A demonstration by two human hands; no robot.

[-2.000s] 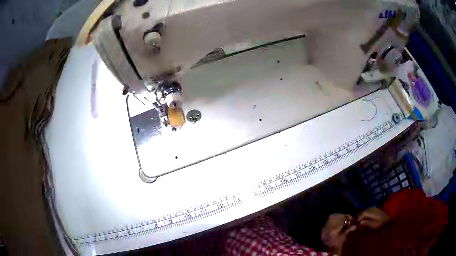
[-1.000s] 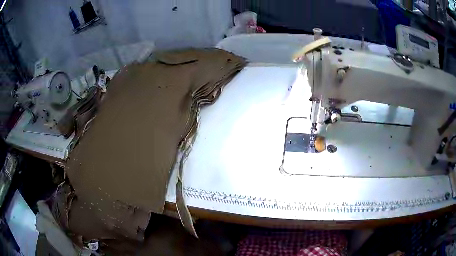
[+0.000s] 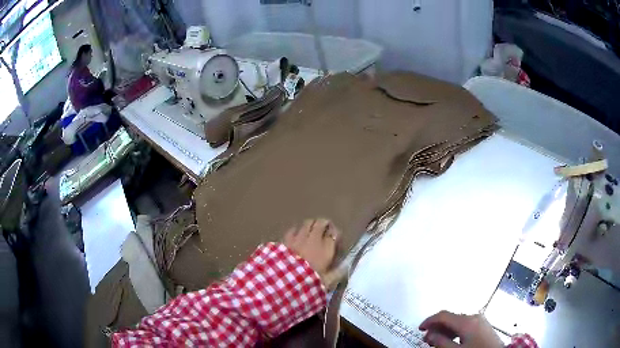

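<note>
A thick stack of brown garment panels [image 3: 292, 170] lies across the left end of the white machine table, its layered edges facing right and its lower part hanging over the front edge. My left hand [image 3: 316, 246] rests on the lower right part of the stack, fingers bent; whether it grips a layer cannot be told. My right hand [image 3: 462, 330] is over the table's front edge by the printed ruler, fingers apart, holding nothing. The sewing machine's needle area [image 3: 544, 289] is to the right of my right hand.
A second sewing machine [image 3: 204, 78] stands behind the stack at left, with brown pieces [image 3: 248, 115] beside it. A person [image 3: 85, 85] sits at the far left. A white tub [image 3: 571, 112] is behind the table. A pale cloth strip [image 3: 143, 268] hangs at lower left.
The view has swung left, bringing the whole stack and second machine into sight. Both my hands have come up from below the table edge, the left onto the stack.
</note>
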